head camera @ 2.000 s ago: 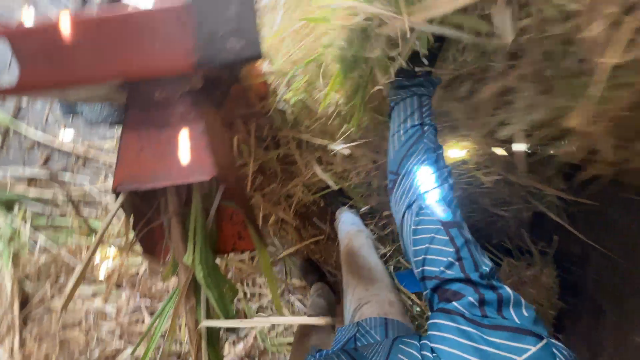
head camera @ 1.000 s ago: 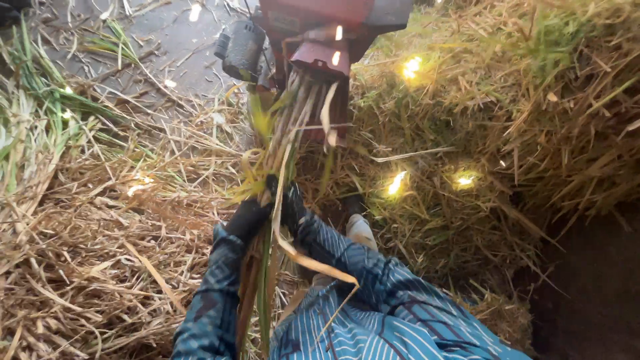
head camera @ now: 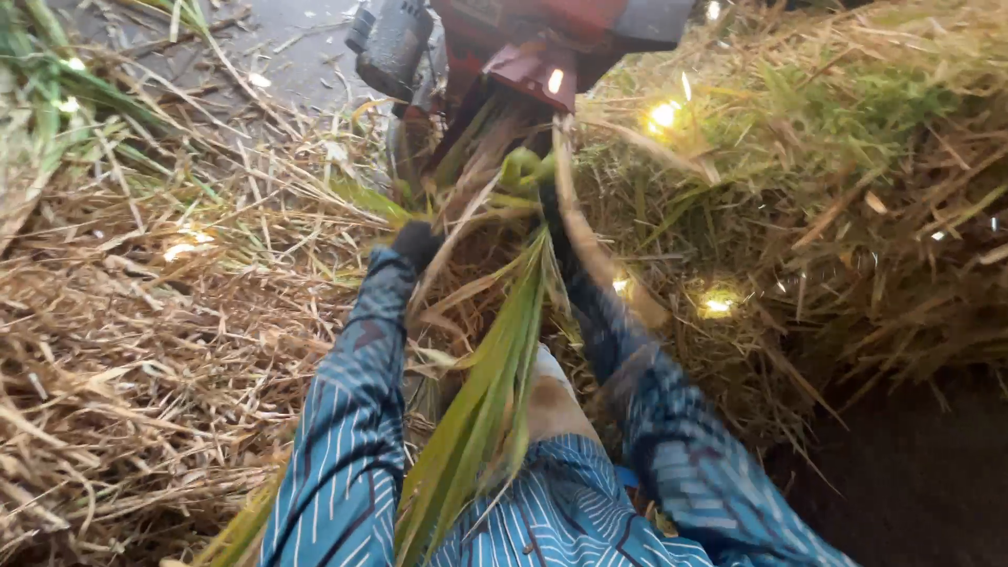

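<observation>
In dark gloves, both hands are at a bundle of long dry stalks and green leaves [head camera: 480, 370] that runs from my lap up into the chute [head camera: 537, 75] of a red machine [head camera: 543, 24]. My left hand [head camera: 417, 242] is closed around the bundle's left side, just below the chute. My right hand [head camera: 551, 201] reaches up along the right side of the stalks, blurred and partly covered by leaves; its fingers cannot be made out. A bent, pale stalk [head camera: 579, 228] hangs from the chute over my right forearm.
A grey motor [head camera: 394, 49] is mounted at the machine's left. Dry straw [head camera: 157, 394] covers the floor on the left, with green stalks [head camera: 47, 102] at the upper left. A high heap of chopped plant matter [head camera: 827, 181] rises on the right, above a dark area.
My hands have moved up toward the chute and farther apart since one second ago. More of the leafy ends of the bundle shows. Two seconds ago the view was swung closer to the machine.
</observation>
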